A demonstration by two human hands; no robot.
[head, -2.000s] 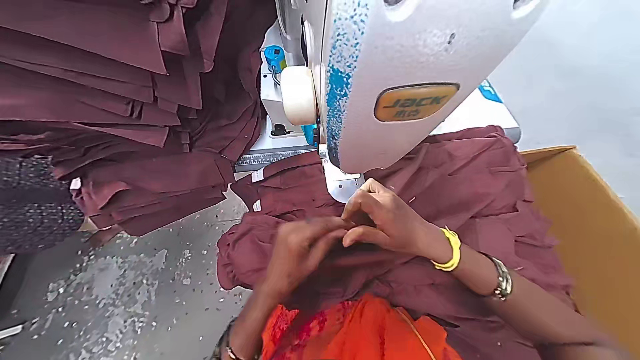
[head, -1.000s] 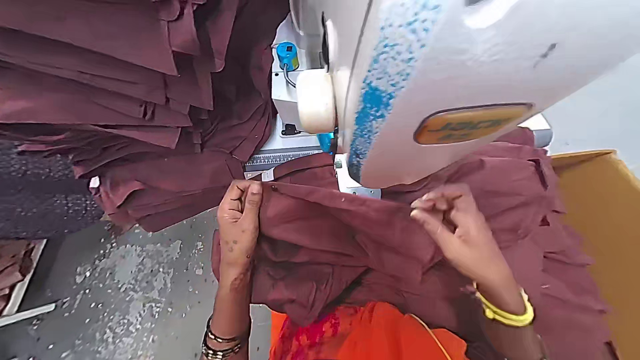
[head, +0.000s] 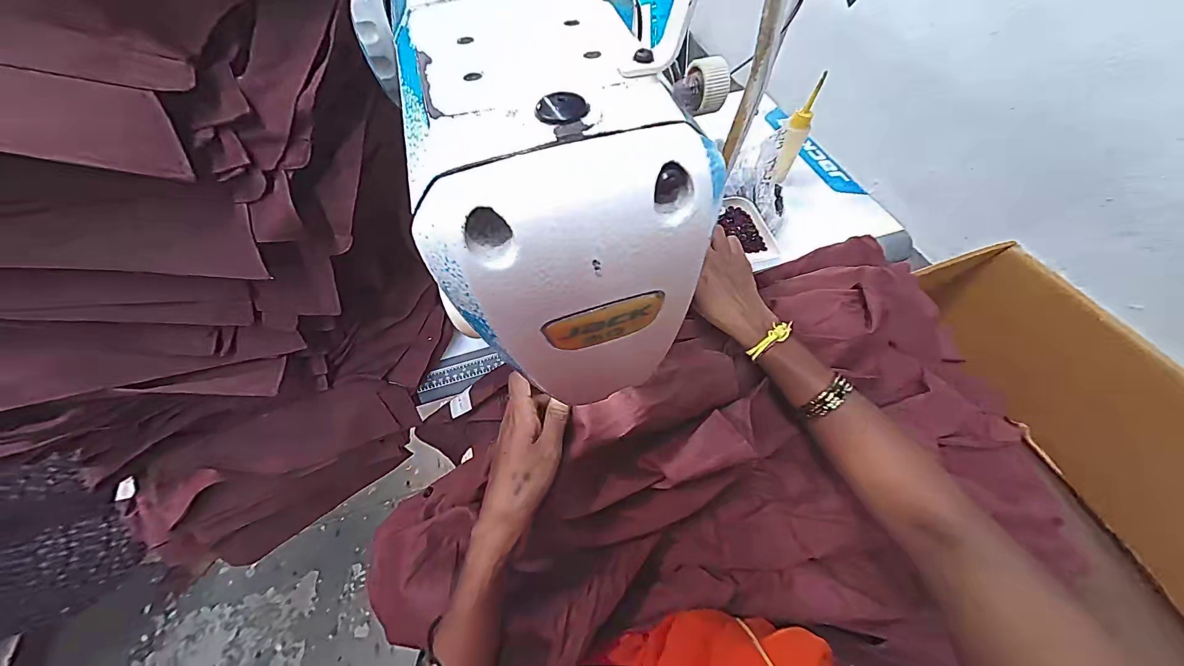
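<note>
A white and blue Jack sewing machine [head: 573, 240] fills the upper middle, and its head hides the needle area. Under its lower left edge, my left hand [head: 529, 444] pinches the maroon fabric [head: 684, 499] between thumb and fingers. My right hand [head: 731, 289] is on the far right side of the machine head, beside a small white tray of dark buttons or beads [head: 742, 229]; its fingertips are partly hidden, so whether they hold anything does not show. The fabric lies in loose folds below the machine and under my right forearm.
Stacked maroon cloth pieces [head: 120, 231] hang at the left. A cardboard box [head: 1064, 370] stands at the right. Behind the tray are a bottle with a yellow nozzle [head: 793, 139] and a metal stand rod [head: 751, 88]. A ruler strip [head: 460, 372] runs along the machine bed.
My right hand has left the fabric edge and moved to the tray beside the machine. My left hand remains on the fabric. The view has shifted, showing the machine's top.
</note>
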